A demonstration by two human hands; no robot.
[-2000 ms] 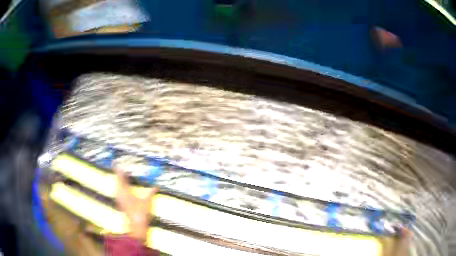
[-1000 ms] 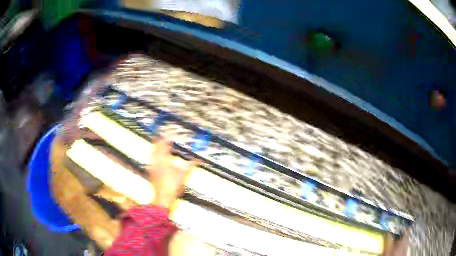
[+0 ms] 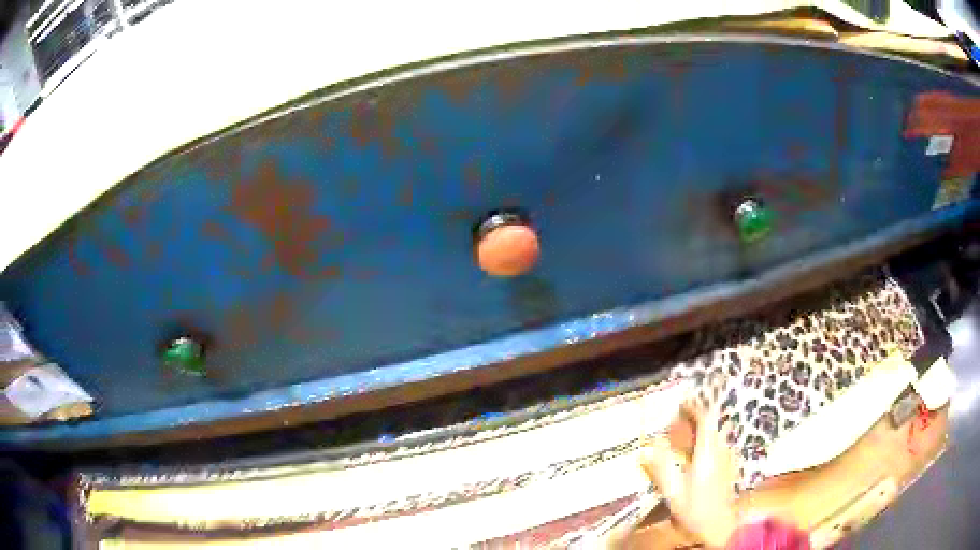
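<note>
My right hand (image 3: 699, 483), bare with a red sleeve, is at the bottom right. Its fingers are at the left edge of the leopard-print material (image 3: 801, 376); blur hides whether they grip it. Long pale slots (image 3: 387, 489) with yellow ends run along the bed to the left of the hand. A thin dark edge with small blue spots (image 3: 387, 438), perhaps the cutting die, shows just below the press beam, mostly hidden. I do not see my left hand.
The wide blue rusty press beam (image 3: 376, 247) spans the view above the bed. It carries an orange-red stop button (image 3: 506, 249) between two green buttons (image 3: 752, 220). A tan board (image 3: 860, 489) is at the bed's near right edge. Papers (image 3: 45, 391) are taped at left.
The view has swung right and up to the beam's buttons. The die has gone mostly out of sight under the beam. The hand previously on the pale slots at left is no longer seen there.
</note>
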